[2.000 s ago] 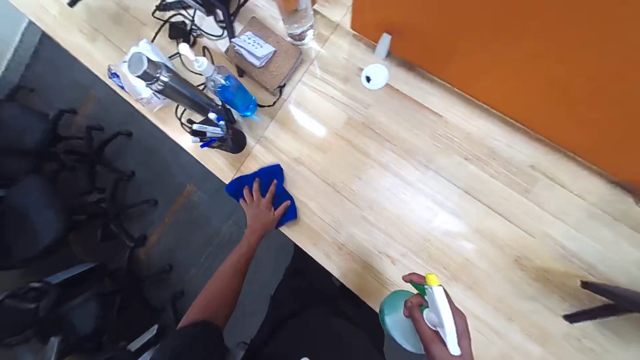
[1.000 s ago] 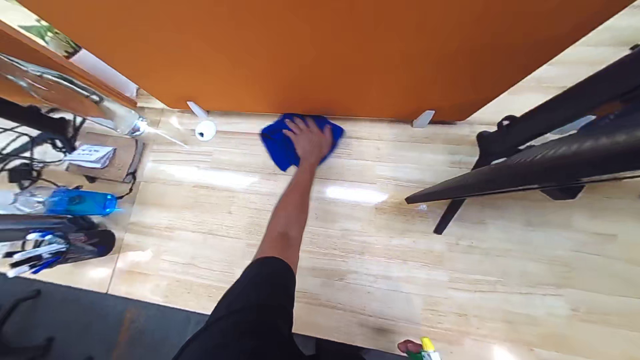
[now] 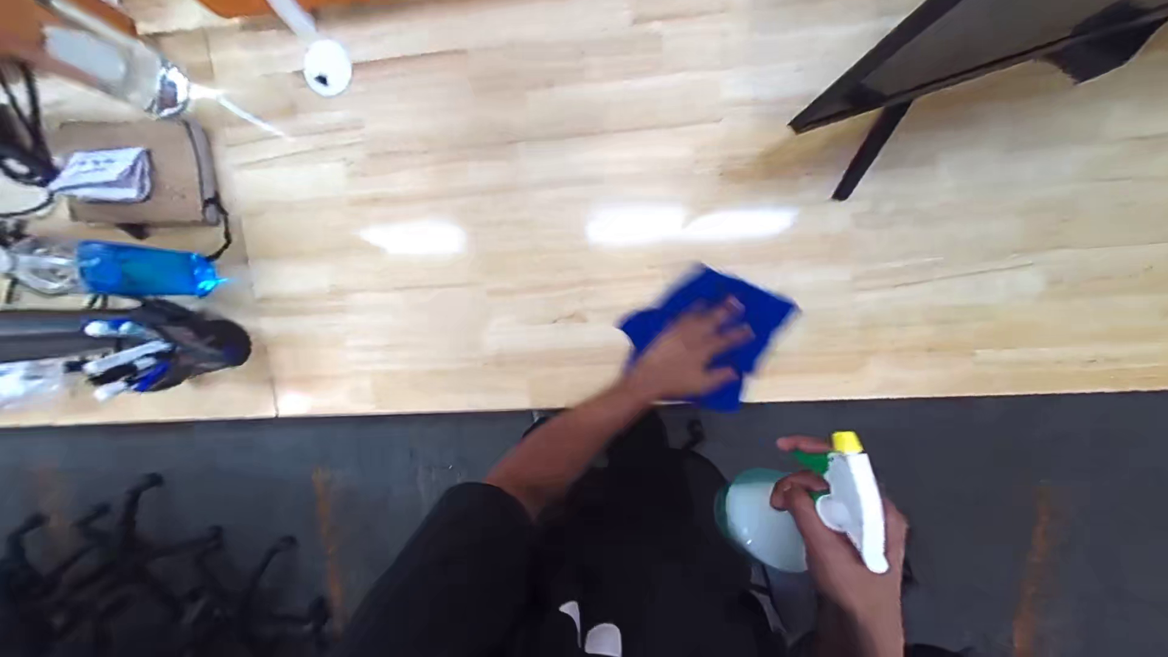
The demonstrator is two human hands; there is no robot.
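Note:
My left hand (image 3: 689,351) lies flat with spread fingers on a blue cloth (image 3: 766,315), pressing it on the light wooden tabletop (image 3: 474,319) near its front edge. The hand is slightly blurred. Off the table's front edge, over the dark floor, my right hand (image 3: 844,547) grips a spray bottle (image 3: 766,520) by its neck. The bottle has a white and green trigger head with a yellow nozzle, and a pale, translucent body. A finger rests by the green trigger.
At the left stand a blue liquid bottle (image 3: 146,267), a pen holder (image 3: 214,342), a clear bottle (image 3: 137,78) and a brown case (image 3: 173,173) among cables. A white round object (image 3: 327,67) lies at the back. A black monitor (image 3: 912,55) stands back right. Chair bases (image 3: 137,566) are on the floor.
My left hand and the cloth have moved from beside the orange panel to the table's front edge. The spray bottle, mostly out of frame one second ago, shows again in my right hand.

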